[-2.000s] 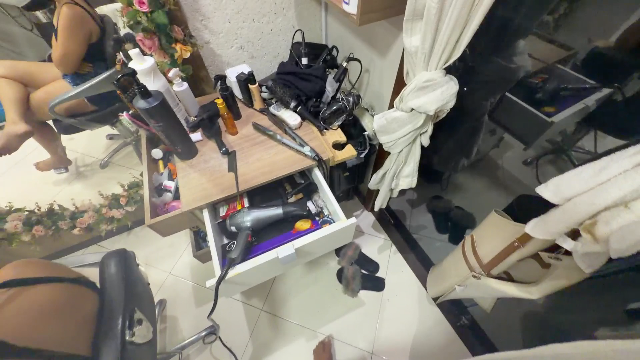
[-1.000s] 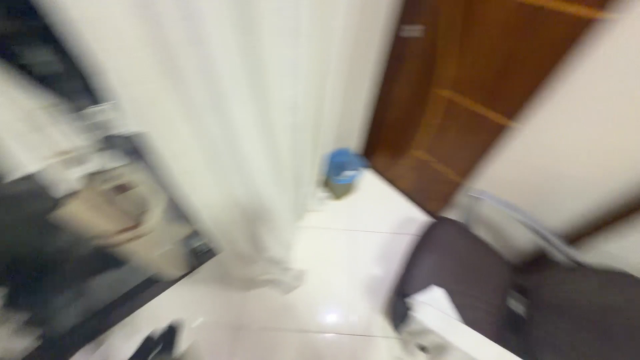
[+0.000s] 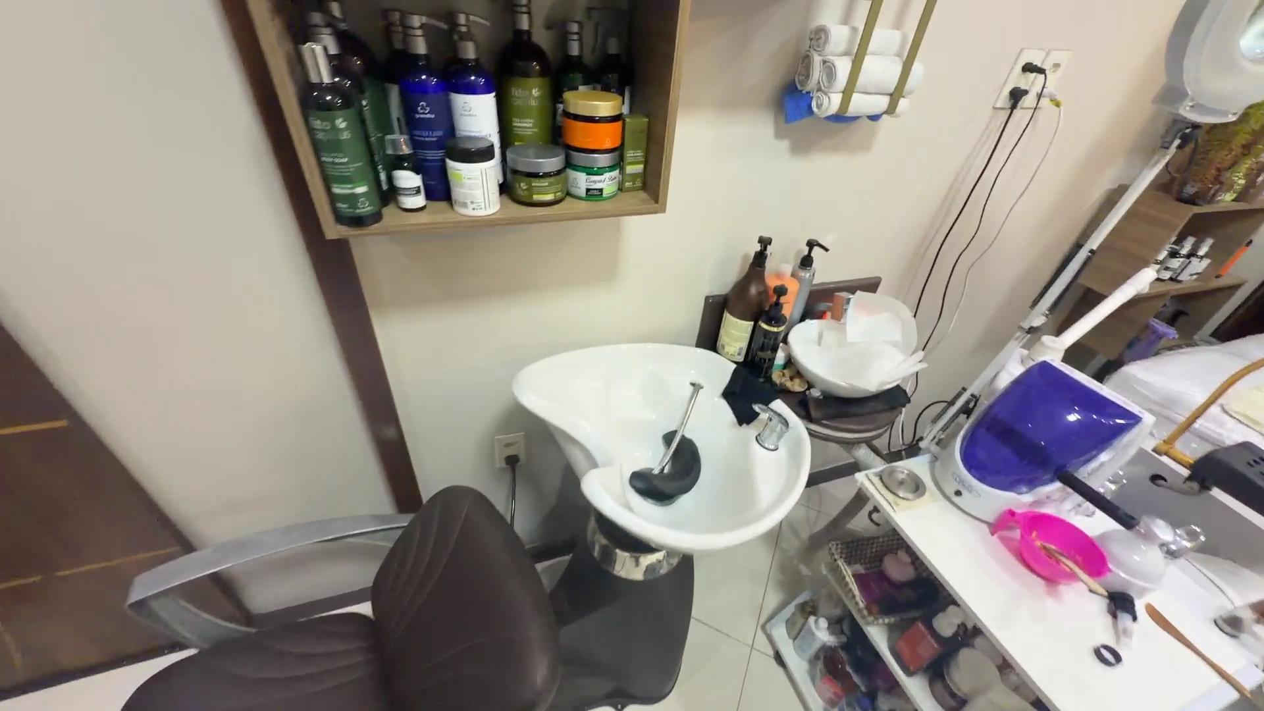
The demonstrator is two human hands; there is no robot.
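Note:
Neither of my hands shows in the head view. Near the middle stands a white shampoo basin [image 3: 553,380] with a chrome faucet [image 3: 771,429], a black neck rest [image 3: 666,482] and a shower hose or spray wand [image 3: 680,425] lying across its bowl. A black cloth [image 3: 748,395] hangs over the basin's right rim. Behind it are pump bottles [image 3: 748,306] and a white bowl [image 3: 839,370] holding papers. To the right, a pink mixing bowl [image 3: 1065,546] with a brush in it sits on a white trolley [image 3: 997,602], beside a purple and white device [image 3: 1047,434].
A dark padded chair [image 3: 464,602] with a metal armrest stands front left of the basin. A wooden wall shelf [image 3: 513,219] of bottles and jars juts out above. Rolled towels [image 3: 859,74] hang in a wall rack. A lamp arm [image 3: 1096,237] and cables [image 3: 973,197] rise at right.
The view has swung far round, from the dresser with its pulled-out drawer, past a curtain and door, to the basin and trolley.

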